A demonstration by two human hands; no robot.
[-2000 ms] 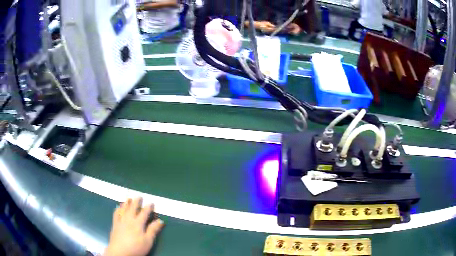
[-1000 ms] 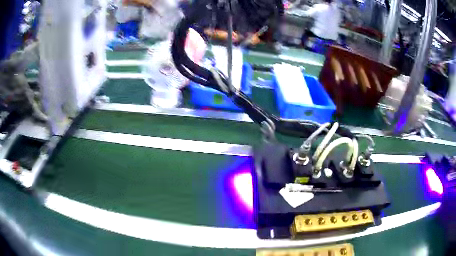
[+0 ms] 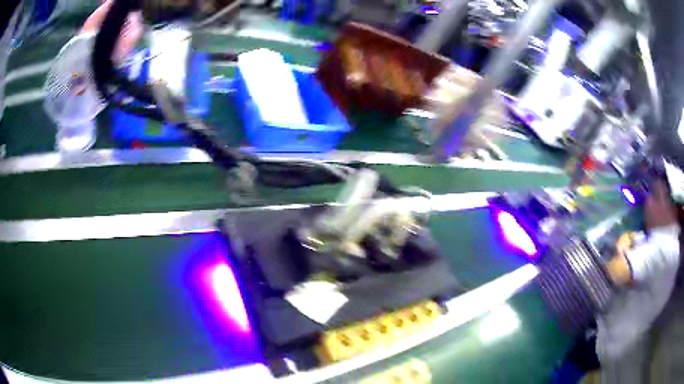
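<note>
The black UV lamp unit (image 3: 345, 281) sits across the green belt (image 3: 97, 300), with violet glow at its left end. A gold fixture bar (image 3: 382, 328) with a row of round holes lies along its front edge. A second gold bar (image 3: 401, 373) lies nearer me, cut off by the bottom edge. A white paper piece (image 3: 316, 300) lies on the lamp unit. The frame is blurred. Neither of my hands is in view.
Black cables (image 3: 202, 139) hang over the unit. Behind are a blue bin (image 3: 289, 136) with white contents, a brown rack (image 3: 379, 67) and a fan (image 3: 75, 90). A second violet-lit unit (image 3: 517, 229) and a person in a light sleeve (image 3: 652, 259) are at right.
The view has swung right, so the lamp unit and bins have shifted left and the person at right has come into view. My left hand, seen two seconds ago, is out of the picture.
</note>
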